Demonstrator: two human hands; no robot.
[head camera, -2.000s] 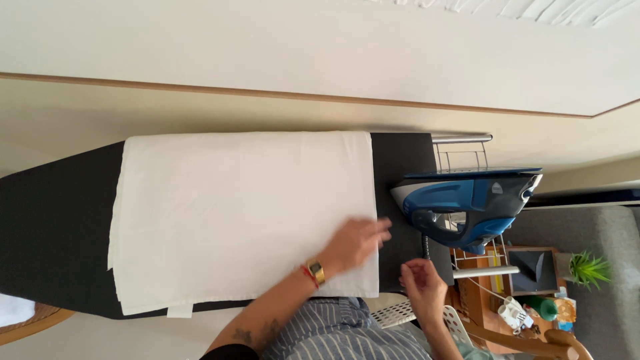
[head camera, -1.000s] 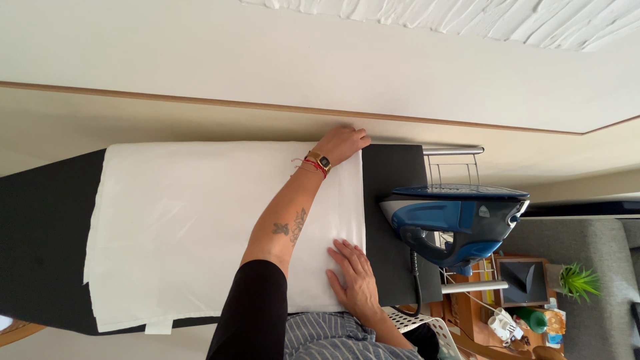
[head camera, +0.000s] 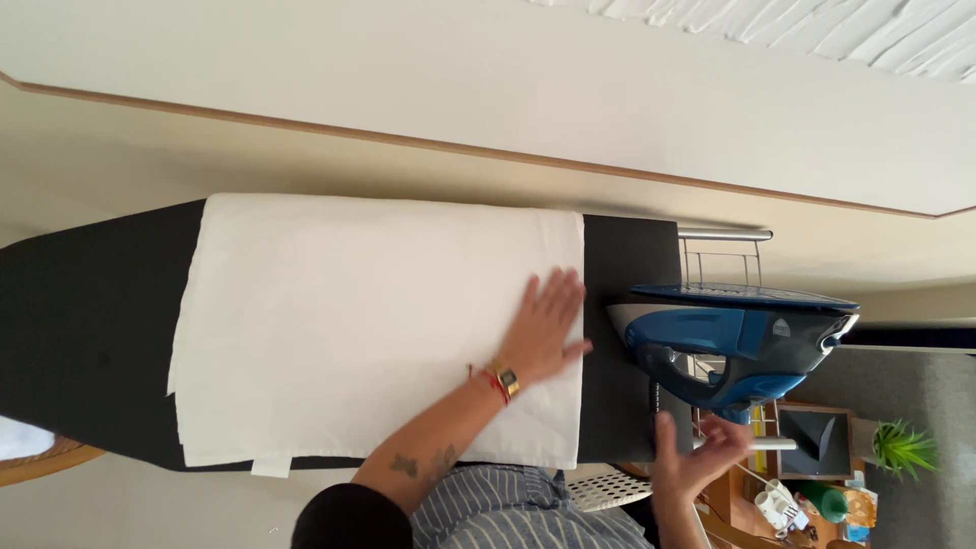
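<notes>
A white folded cloth (head camera: 366, 320) lies flat across the black ironing board (head camera: 99, 335), a small white tag at its lower edge. My left hand (head camera: 545, 328) rests palm down, fingers spread, on the cloth near its right edge. A blue and black steam iron (head camera: 724, 343) stands at the board's right end, its soleplate toward the wall. Just below the iron's rear, beside the metal rest rail, is my right hand (head camera: 698, 457), thumb and fingers apart, with nothing seen in it. Part of the iron's cord shows by the right thumb.
The wall (head camera: 457, 91) with a wooden trim strip runs along the board's far side. A white perforated basket (head camera: 610, 488) is below the board. At the lower right are a potted plant (head camera: 903, 450), a dark framed item (head camera: 816, 441), white plugs and a green object. A wooden chair edge shows lower left.
From the cloth's far right corner, my left hand has come back toward me onto the cloth. My right hand has left the cloth and moved right, below the iron.
</notes>
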